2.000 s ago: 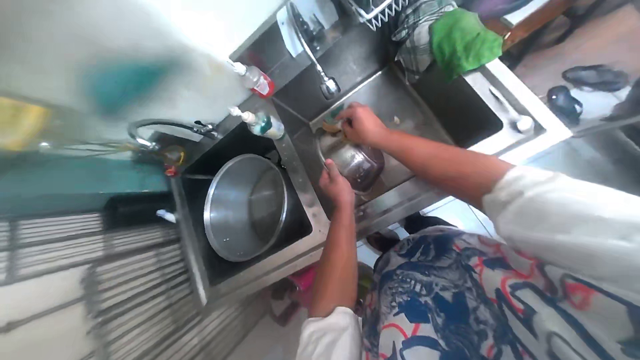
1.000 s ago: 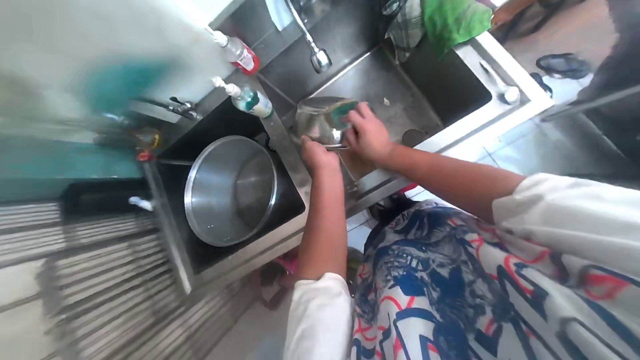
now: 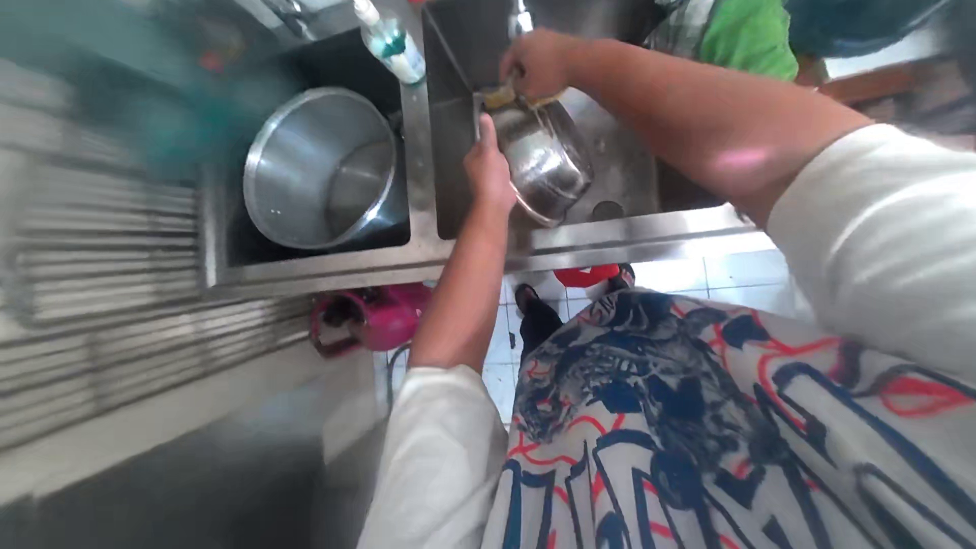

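A shiny metal pot (image 3: pixel 543 160) is tilted on its side over the right-hand sink basin (image 3: pixel 621 164). My left hand (image 3: pixel 490 168) grips its rim at the near left, thumb up along the edge. At the pot's far side, my right hand (image 3: pixel 537 65) presses a yellowish sponge (image 3: pixel 501 97) against it; the hand hides part of the sponge. Just beyond my right hand is the end of the faucet (image 3: pixel 521 19).
A large metal pot (image 3: pixel 324 168) stands in the left basin. On the divider is a pump bottle of green liquid (image 3: pixel 393 46). A green cloth (image 3: pixel 747 38) lies at the far right. Below the sink are a pink container (image 3: pixel 389 316) and a red object (image 3: pixel 585 275).
My right hand has moved from the pot's right side to its far side, with the sponge. The pot has turned in my left hand. The view has shifted noticeably.
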